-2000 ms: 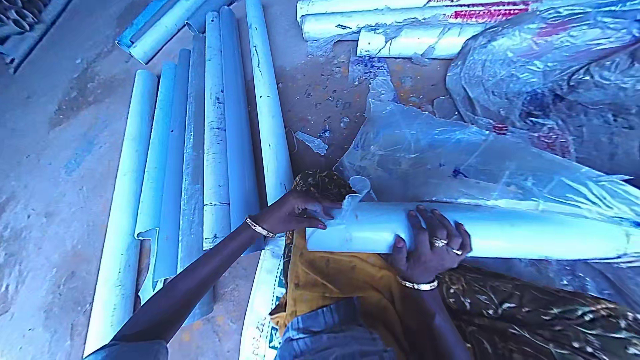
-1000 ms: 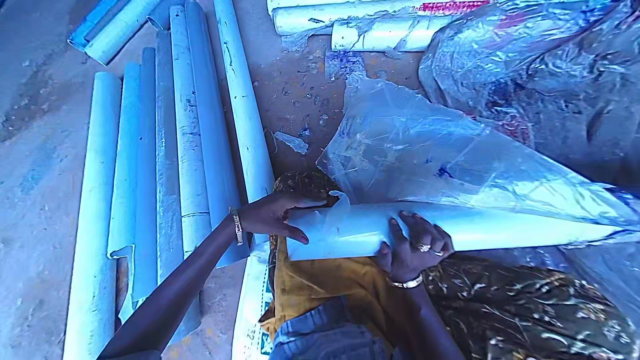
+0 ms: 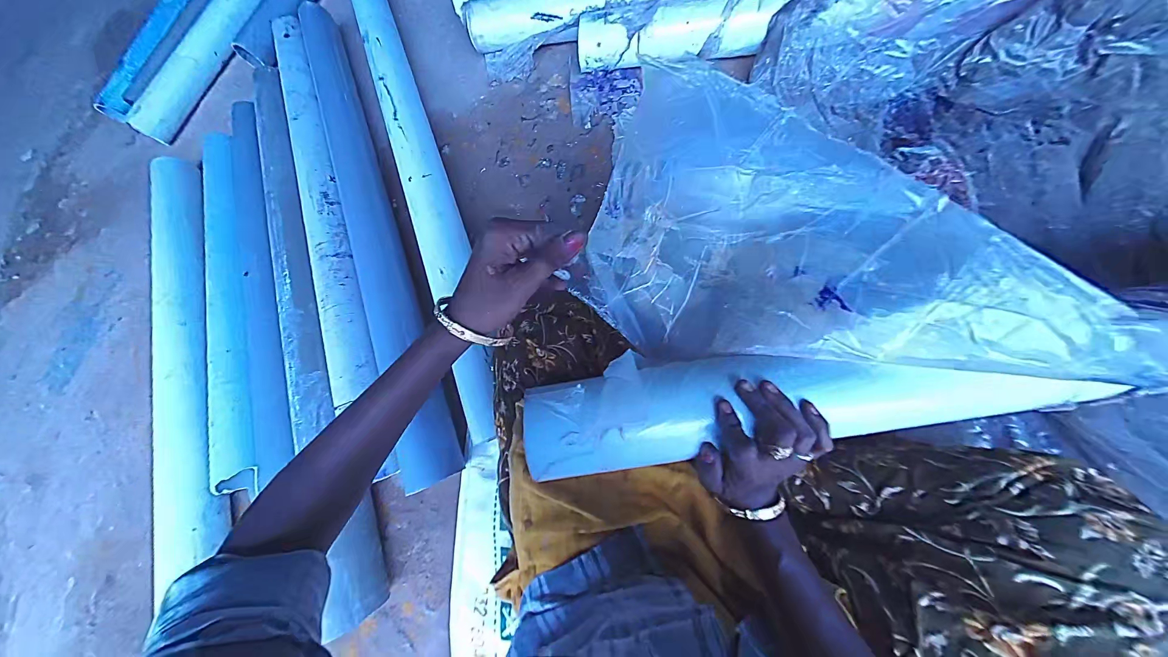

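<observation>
A large white tube [image 3: 620, 420], probably plastic pipe, lies across my lap on ochre cloth, its near end facing left. My right hand [image 3: 766, 438] rests over its middle with the fingers curved on its upper side. Clear plastic film [image 3: 757, 246] spreads above the tube and meets it along its far edge. My left hand [image 3: 520, 269] is raised off the tube, up and left of its end, with thumb and fingers pinched on a film edge or a small scrap; which one is hard to tell.
Several long white and bluish pipes [image 3: 178, 365] lie side by side on the floor at my left. More pipes [image 3: 178, 68] are at the top left, and film-wrapped ones [image 3: 675, 36] at the top. Crumpled plastic film [image 3: 1031, 119] heaps at the upper right. Patterned dark cloth [image 3: 985, 538] covers my legs.
My left hand has left the tube's end and moved up, away from it. The film stands spread wider above the tube. My right hand stays on the tube.
</observation>
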